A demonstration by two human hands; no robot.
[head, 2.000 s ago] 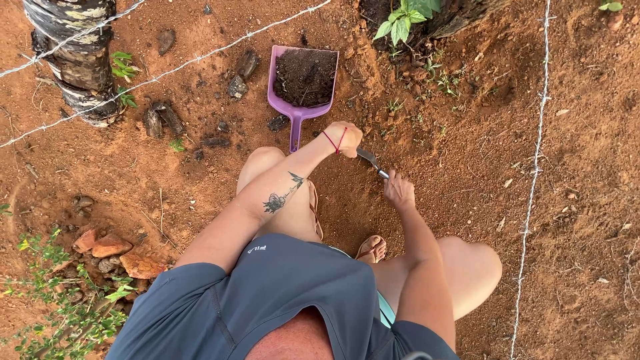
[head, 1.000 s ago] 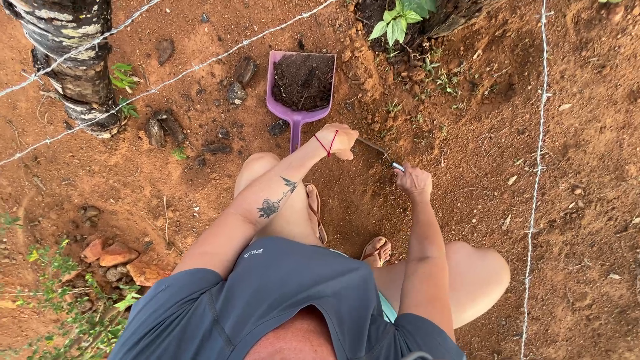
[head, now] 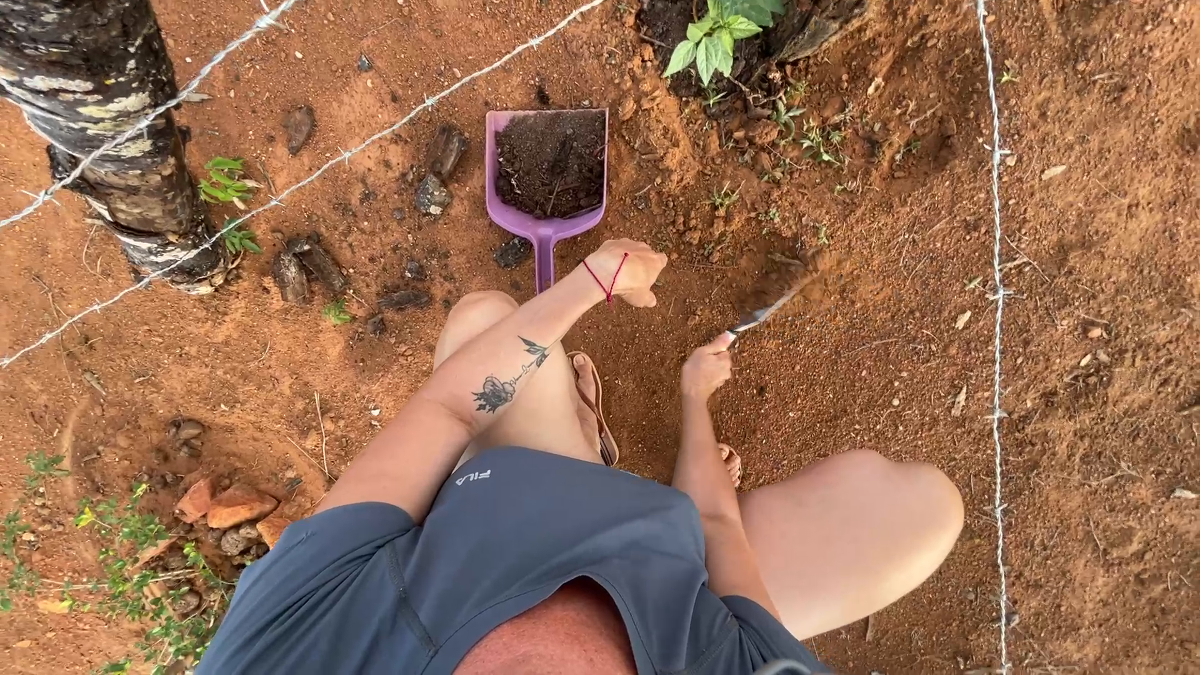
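Note:
My right hand [head: 706, 367] grips the handle of a small metal hand tool [head: 769, 309], whose blade points up and right over the soil; dark soil is blurred beside the blade, and the exact type of tool cannot be told. My left hand [head: 634, 272], with a red cord at the wrist, hovers left of the tool with curled fingers; whether it holds anything is not visible. Just above and left of it, a purple plastic dustpan [head: 546, 225] lies on the ground, holding dark soil [head: 551, 161]. Part of the dustpan's handle is hidden behind my left forearm.
Barbed wire [head: 347, 155] crosses at upper left, and another strand [head: 997, 295] runs down the right side. A tree trunk or wooden post [head: 122, 141] stands at upper left. A green leafy plant [head: 714, 42] grows at the top. Reddish stones [head: 240, 506] lie lower left.
My right hand has swung the tool's blade away from my left hand, up and to the right, and dark soil now shows blurred by the blade. My left hand stays near the dustpan's handle.

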